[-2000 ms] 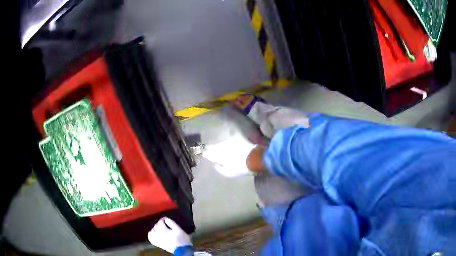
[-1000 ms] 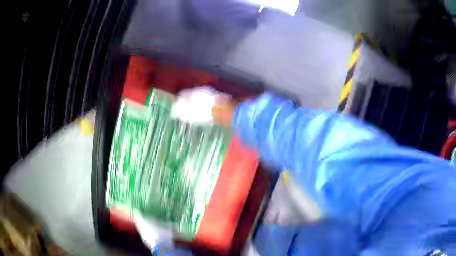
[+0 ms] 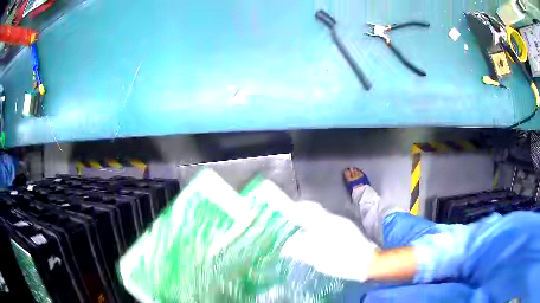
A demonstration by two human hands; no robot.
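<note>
A large green printed circuit board [image 3: 195,242] with a white border and stepped outline is held low in front of me, below the bench edge. It is blurred, and its lower part is cut off by the bottom of the picture. My right hand [image 3: 331,239], in a white glove, grips the board at its right side. My left hand is not in view.
A blue-green bench mat [image 3: 195,71] spans the top. Side cutters [image 3: 388,40] and a slim black brush [image 3: 349,56] lie on it. Stacked black trays [image 3: 89,219] stand at left, others [image 3: 473,206] at right. A yellow cable [image 3: 517,44] is top right.
The view has swung from the red-lined tray on the floor to the bench. The board is now raised out of the tray in my right hand. My left hand has left the view.
</note>
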